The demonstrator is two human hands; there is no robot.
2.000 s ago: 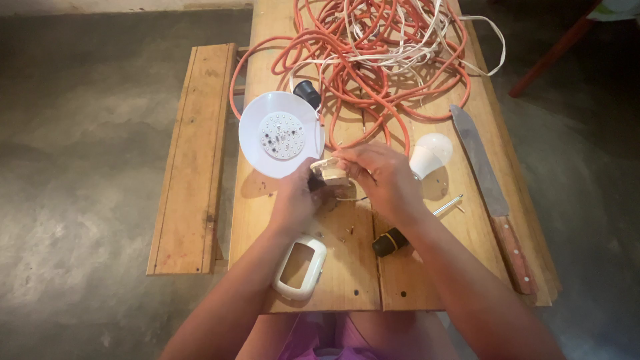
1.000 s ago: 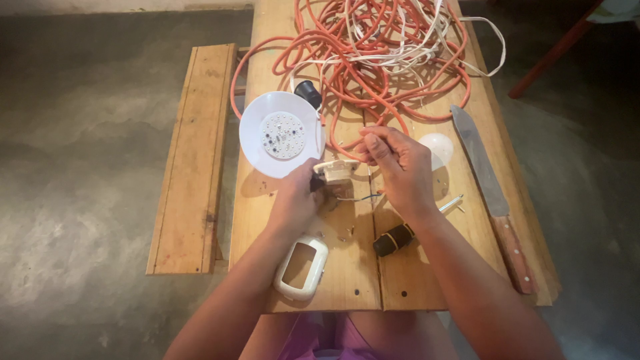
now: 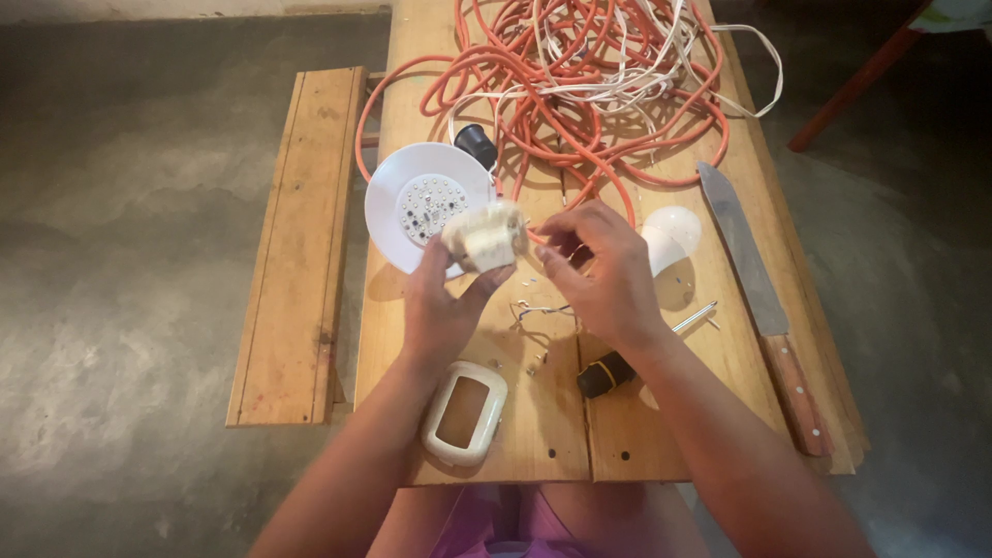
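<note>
My left hand [image 3: 449, 298] holds a cream plastic electrical fitting [image 3: 488, 236], blurred, between thumb and fingers. Just to its right is my right hand [image 3: 601, 267], fingers curled and thumb near the index finger; whether it pinches anything is unclear. Behind the fitting lies a white round LED lamp [image 3: 395, 174] with a dotted board. Below the hands are short wire pieces [image 3: 542, 310] and an oval cream plastic frame [image 3: 496, 395]. A screwdriver [image 3: 606, 376] with a black and yellow handle lies partly under my right forearm. A white light bulb [image 3: 674, 236] rests right of my right hand.
Tangled orange cable [image 3: 535, 85] and white cable [image 3: 620, 93] cover the far part of the wooden table [image 3: 535, 442]. A black lamp socket [image 3: 475, 145] sits by the lamp. Along the right side lies a large wooden-handled knife [image 3: 748, 263]. A wooden bench [image 3: 298, 256] stands at left.
My left hand has raised the cream fitting and turned it. My right hand was at the fitting two seconds ago, moved off to the right, and is now close beside it again.
</note>
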